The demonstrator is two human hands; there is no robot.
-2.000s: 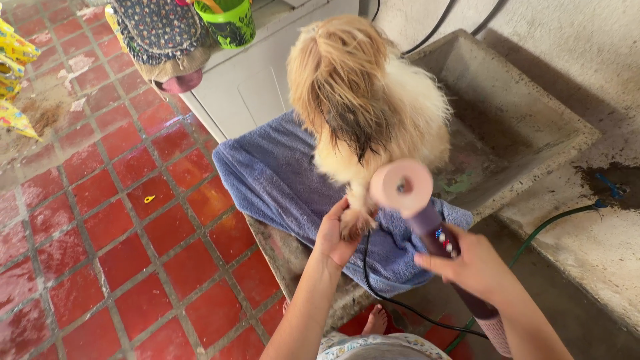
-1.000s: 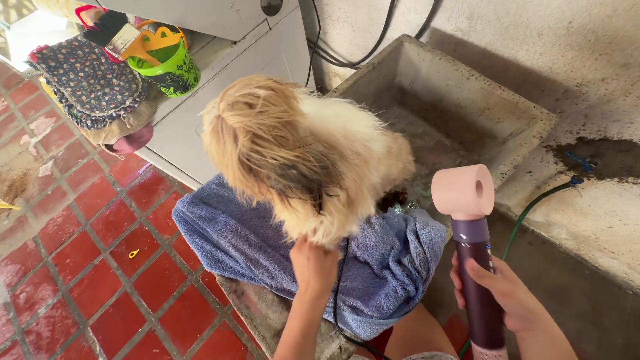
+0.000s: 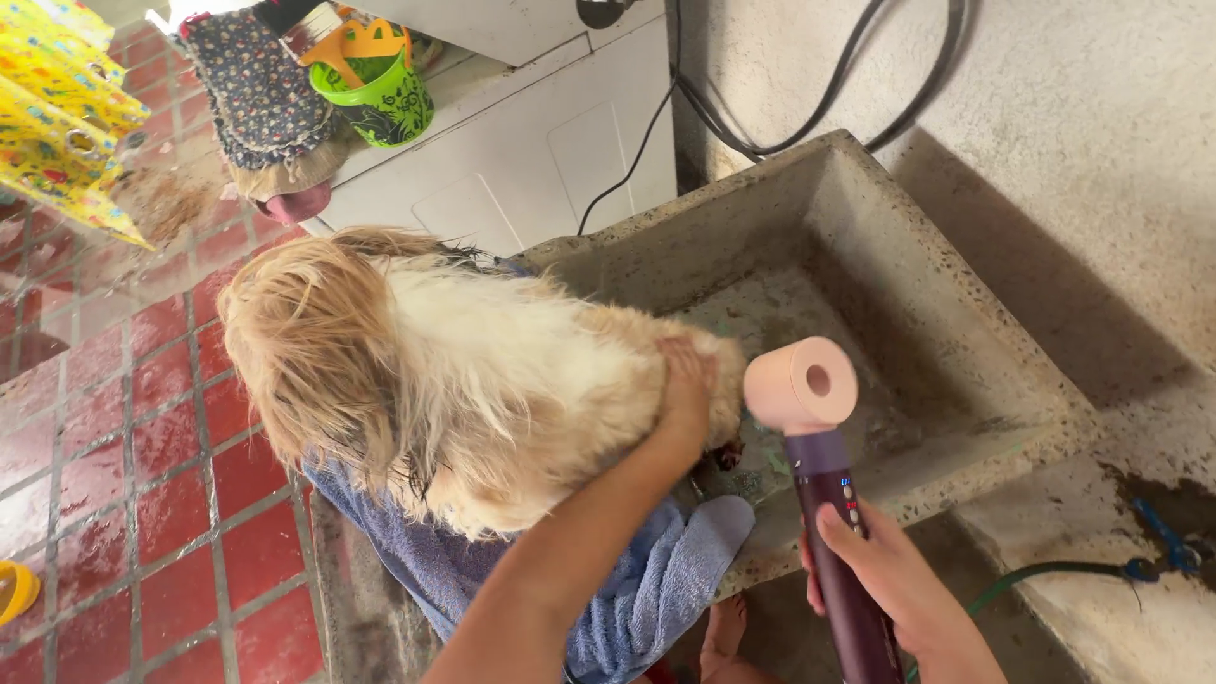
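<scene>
A long-haired tan and white dog (image 3: pixel 494 380) is on a blue towel (image 3: pixel 627 598), its head toward the left and its rump toward the basin. My left hand (image 3: pixel 686 389) lies on the fur of its hindquarters, the fingers partly sunk in the coat. My right hand (image 3: pixel 883 579) is wrapped around the dark purple handle of a hair dryer (image 3: pixel 803 385). The dryer's round pink head is just right of the dog's rump, over the basin, not touching the fur. Small lights glow on the handle near my thumb.
A concrete wash basin (image 3: pixel 950 275) stands behind the dog. At the upper left are a white appliance (image 3: pixel 503 152), a green bucket (image 3: pixel 385 104) with orange toys, and a patterned cloth (image 3: pixel 252 85). Black cables run along the wall; a green hose (image 3: pixel 1045 570) lies at the right. Red tiles cover the floor.
My left hand has moved from the dog's front leg and chest to its hindquarters. The dryer, close to the dog's front two seconds ago, is now beside its rump.
</scene>
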